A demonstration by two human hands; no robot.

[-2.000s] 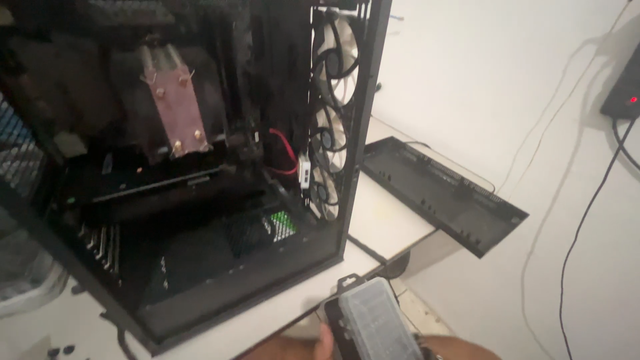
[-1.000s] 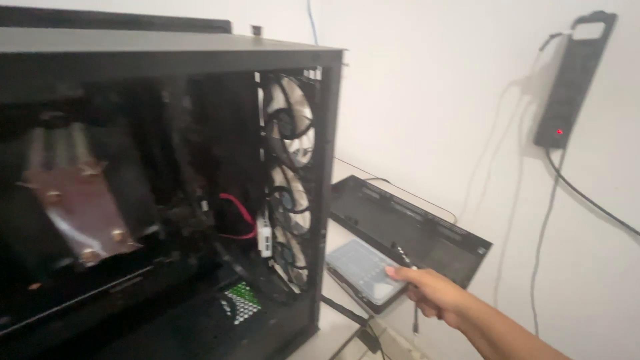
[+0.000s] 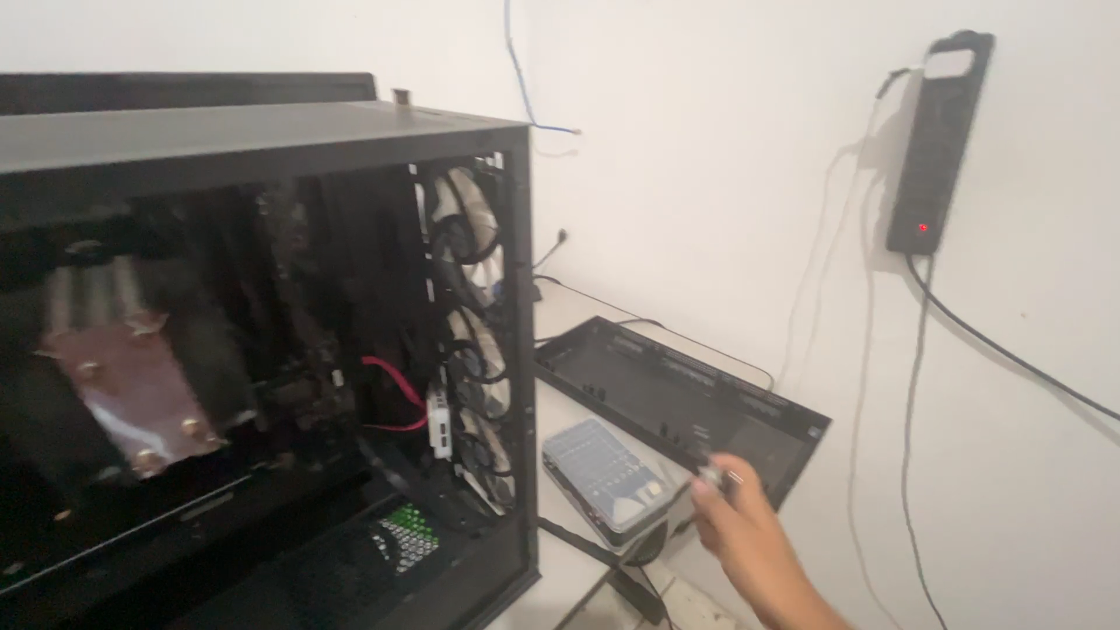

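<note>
My right hand (image 3: 748, 534) is at the lower right, pinching a small metallic object (image 3: 716, 477) that is too blurred to name. Left of it, a flat plastic case with a clear lid (image 3: 604, 477) lies on the white table. Behind the hand and case rests a long black computer case panel (image 3: 691, 385). An open black computer case (image 3: 516, 350) fills the left side, with a copper-coloured cooler base plate (image 3: 131, 385), several fans (image 3: 472, 350) and a white connector on red wires (image 3: 439, 424) inside. My left hand is out of view.
A black power strip with a red light (image 3: 941, 149) hangs on the white wall, its cables trailing down. A blue cable (image 3: 521, 79) runs down the wall behind the computer case. A thin black cable (image 3: 700, 339) passes behind the panel. Tiled floor (image 3: 691, 604) shows below the table's edge.
Two seconds ago the plastic case was in hand at the bottom; now it lies on the table. My right hand has come off it since one second ago. The view has swung up and right.
</note>
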